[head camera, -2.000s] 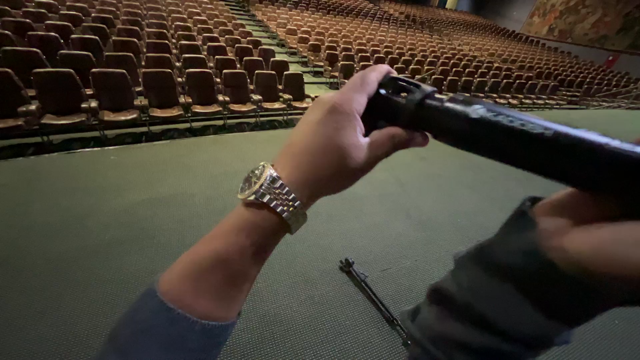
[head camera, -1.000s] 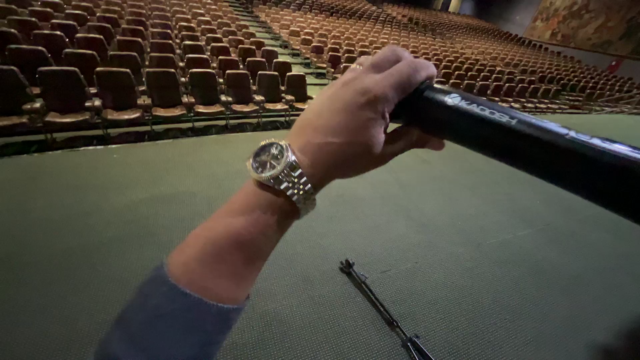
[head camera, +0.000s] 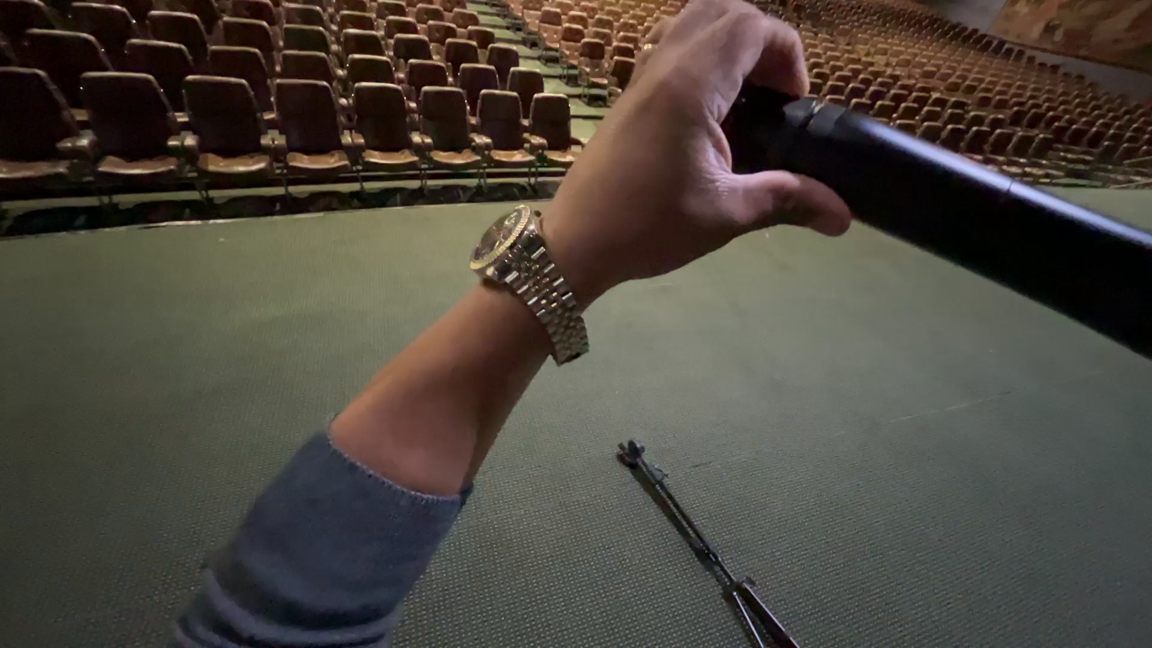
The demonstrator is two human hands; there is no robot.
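My left hand (head camera: 697,148) comes up from the lower left, a metal-band wristwatch (head camera: 531,274) on its wrist and a blue sleeve on the forearm. Its fingers and thumb wrap the near-left end of a thick black tube (head camera: 972,198), which slants down to the right edge. The fingers cover most of that end. A thin black folded stand (head camera: 688,526) lies on the green floor below, its legs spreading at the bottom edge. My right hand is out of view.
Green textured flooring (head camera: 270,360) spreads beneath my arm. Rows of brown auditorium seats (head camera: 310,126) rise beyond the floor's far edge, with a stepped aisle between blocks. A patterned wall (head camera: 1075,31) stands at the upper right.
My right hand and dark sleeve, in view at the lower right two seconds ago, are gone from view. The lettering seen on the tube earlier no longer shows. My left hand stays at its end.
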